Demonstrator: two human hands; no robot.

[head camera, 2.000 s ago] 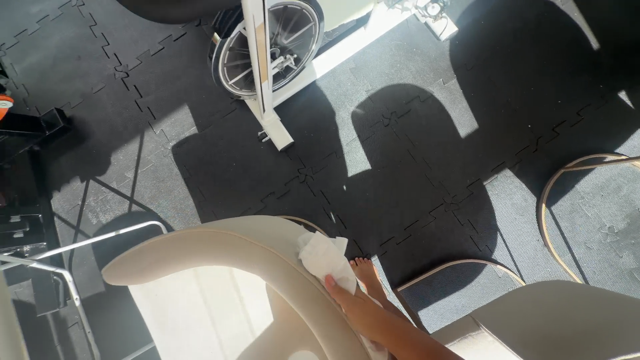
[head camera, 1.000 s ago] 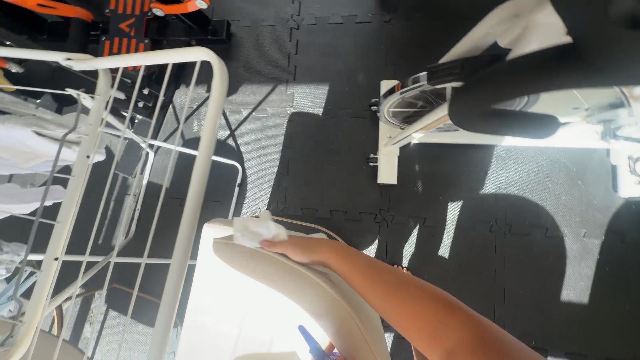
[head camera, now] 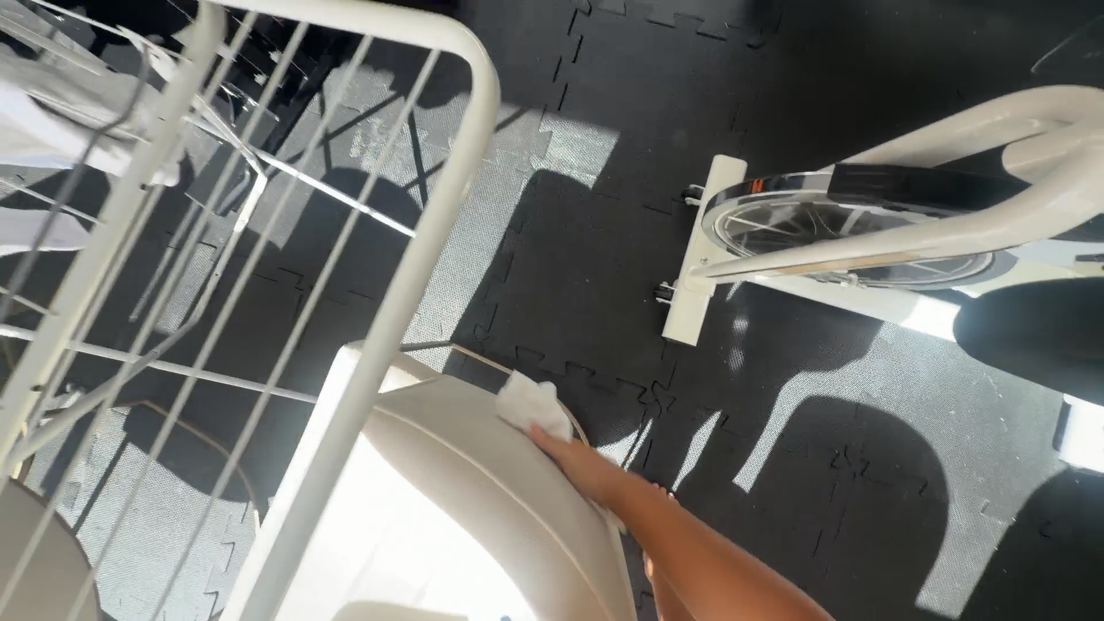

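Observation:
My right hand (head camera: 569, 461) holds a crumpled white cloth or paper wipe (head camera: 535, 405) against the outer face of the curved backrest of a cream upholstered chair (head camera: 483, 457). The forearm reaches in from the lower right. Strong sunlight bleaches the inner side of the chair. A tiny bit of something blue shows at the bottom edge, too little to name. My left hand is out of view.
On the left, a white metal drying rack (head camera: 474, 112) with light laundry (head camera: 69, 129) partly overlaps the chair. An exercise bike (head camera: 703, 250) stands at the right on dark interlocking floor mats (head camera: 586, 259). Part of another chair (head camera: 43, 561) shows at lower left.
The right hand and wipe have moved from near the backrest's end, where they were a second ago, farther along it. The blue object seen low then is almost out of view. The view has shifted.

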